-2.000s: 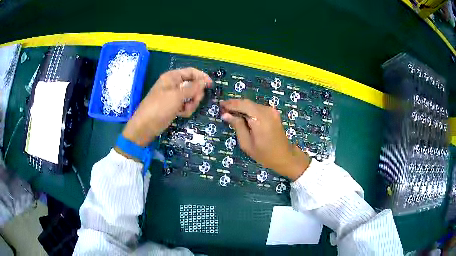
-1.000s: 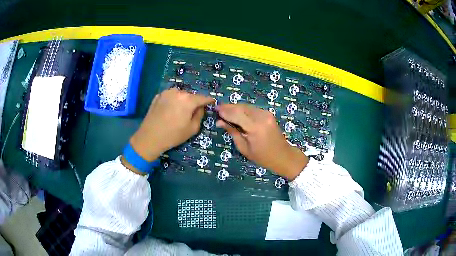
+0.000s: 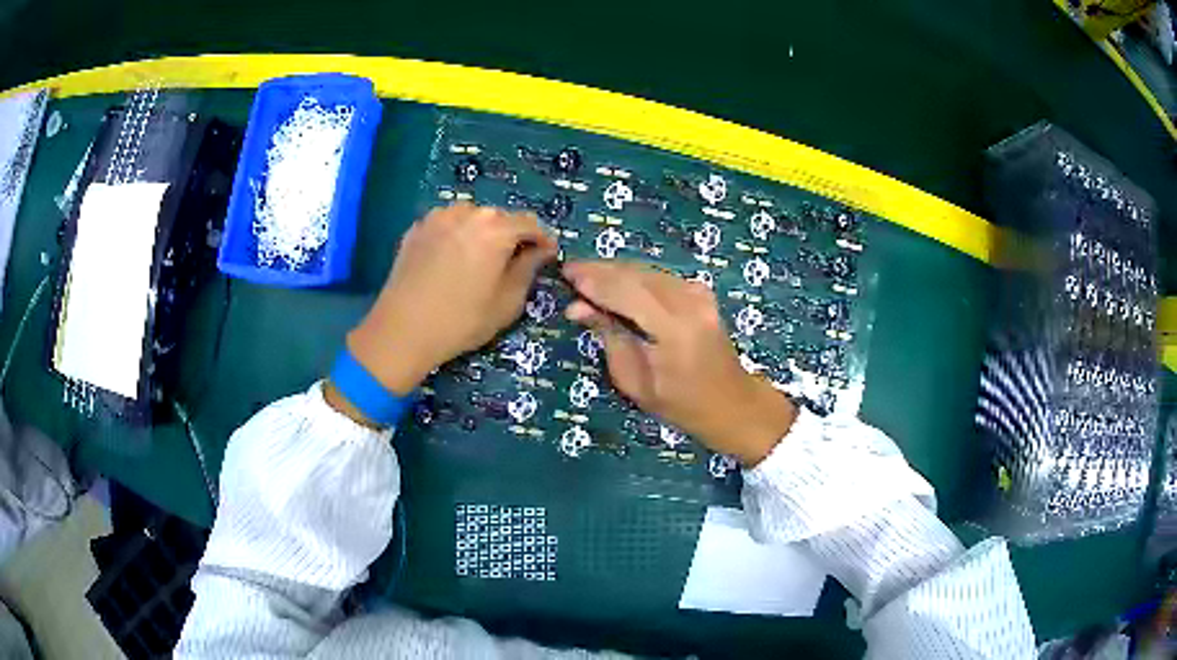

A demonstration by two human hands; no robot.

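A clear blister tray (image 3: 645, 484) with rows of round modules (image 3: 713, 190) lies flat in front of me. My left hand (image 3: 454, 286) is over the tray's left part, its fingertips closed together; what they pinch, if anything, is too small to tell. My right hand (image 3: 678, 351) is over the middle of the tray, shut on dark slim tweezers (image 3: 607, 310) that point up and left. The tweezers' tip meets the left fingertips. A blue band (image 3: 368, 389) is on my left wrist. The modules under both hands are hidden.
A blue bin (image 3: 236, 239) of small white pieces is at upper left. Further left is a black box (image 3: 187, 245) with white paper (image 3: 110, 290) on top. Stacked blister trays (image 3: 1078, 348) stand right. A white card (image 3: 751, 567) and chequered patch (image 3: 506, 542) lie near the front. Yellow tape (image 3: 555, 103) crosses behind.
My left hand has come in from above to meet the tweezers' tip, fingers now closer together. My right hand has stayed nearly in place. The view has shifted slightly.
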